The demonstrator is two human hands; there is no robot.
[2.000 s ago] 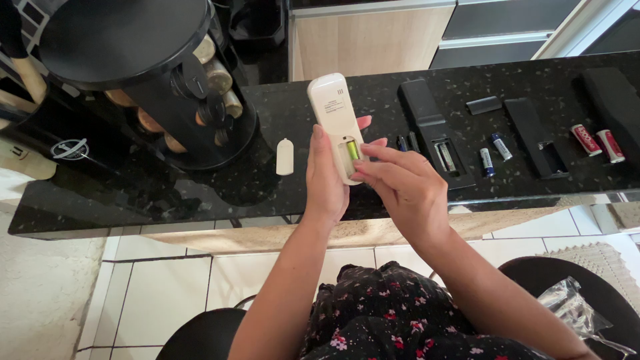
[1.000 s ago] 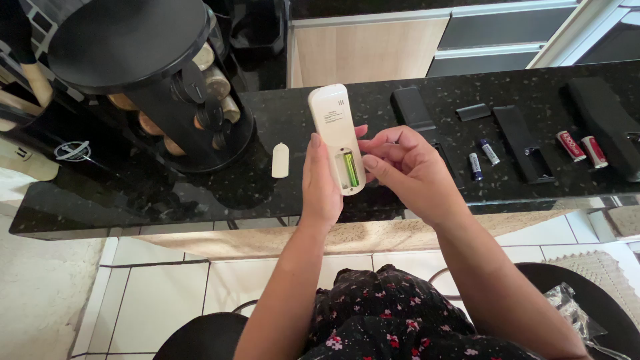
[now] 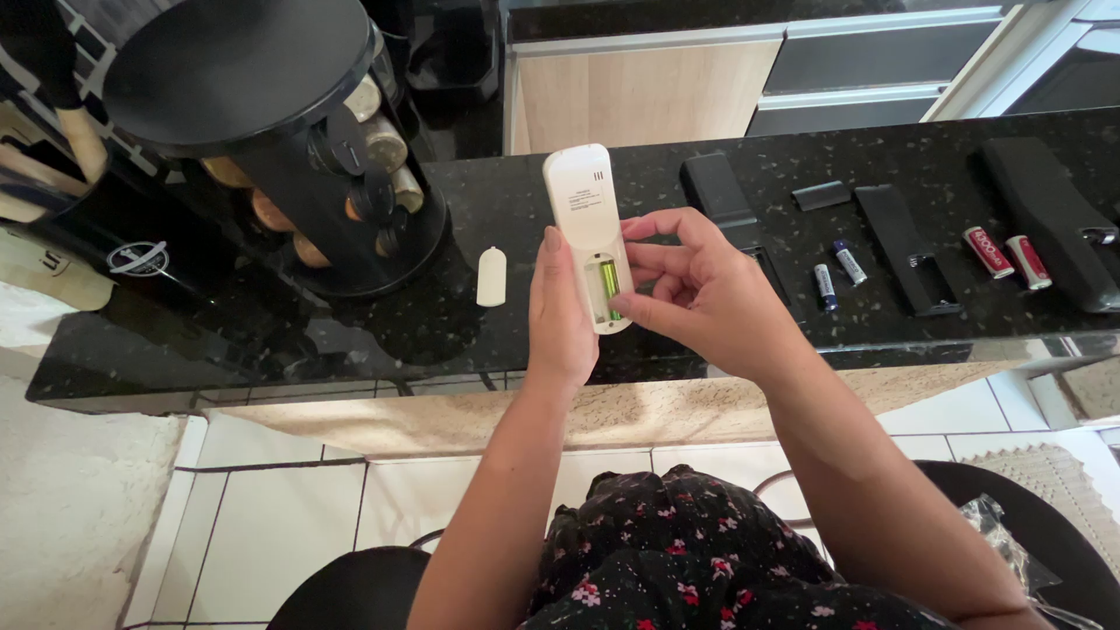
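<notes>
My left hand (image 3: 562, 306) holds a white remote control (image 3: 581, 188), back side up, over the counter. Its battery compartment is uncovered, with a green battery (image 3: 609, 287) lying along the right side of it; the left slot shows no battery. My right hand (image 3: 704, 293) is at the remote's right edge, thumb tip on the lower end of the battery, the other fingers bent beside the remote. A white battery cover (image 3: 492, 277) lies on the dark counter to the left of my left hand.
Right of my hands on the granite counter (image 3: 420, 350) lie a black remote (image 3: 717, 188), a small black cover (image 3: 821, 194), two blue-and-white batteries (image 3: 825, 287), an uncovered black remote (image 3: 906, 249), two red batteries (image 3: 987, 252) and a larger black device (image 3: 1046, 219). A black spice rack (image 3: 289, 175) stands left.
The green battery, tilted between my right fingers two seconds ago, now lies flat in the compartment. My right thumb has moved onto its lower end.
</notes>
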